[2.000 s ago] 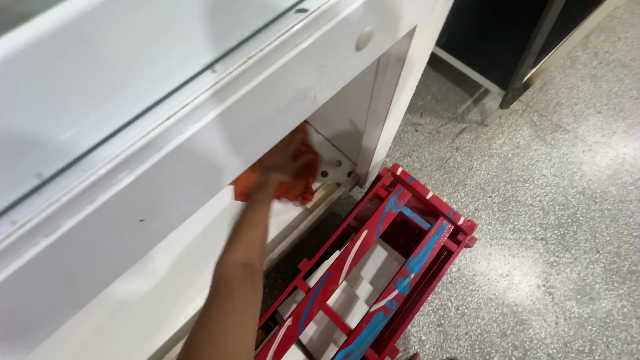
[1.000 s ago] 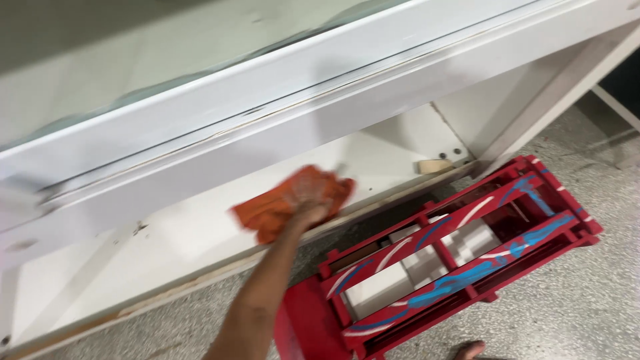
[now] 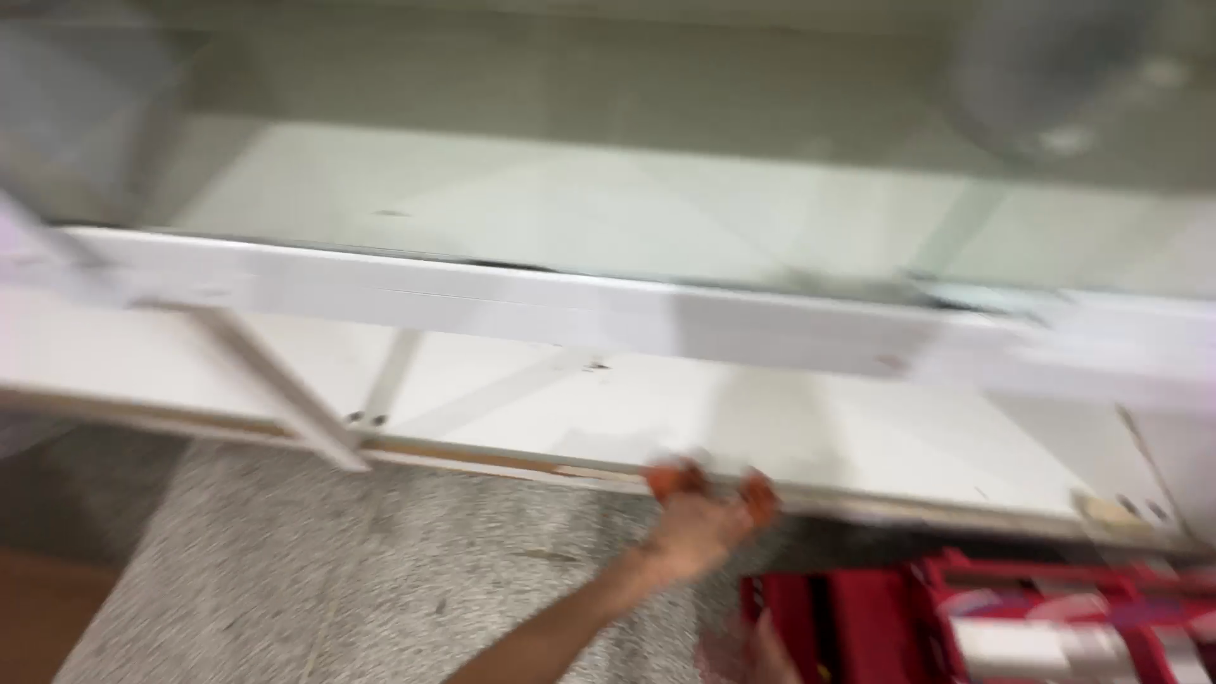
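Observation:
My left hand (image 3: 703,532) is shut on an orange cloth (image 3: 676,480), whose bunched parts stick out on both sides of the fingers. Hand and cloth are at the front edge of the white bottom shelf (image 3: 532,399) of a cabinet, and motion blurs both. Low in the view, beside the red crate, a blurred skin-coloured shape (image 3: 771,655) shows; whether it is my right hand or a foot, I cannot tell.
A red crate (image 3: 864,617) with white blocks inside stands on the speckled floor (image 3: 456,541) at the lower right. A white rail (image 3: 608,313) and a glass panel lie above the shelf. An upright divider (image 3: 275,385) stands left. A small tan piece (image 3: 1107,513) lies at the shelf's right end.
The view has swung far to the left along the cabinet. My left hand has moved left with the orange cloth, from the shelf's right corner to farther along its front edge.

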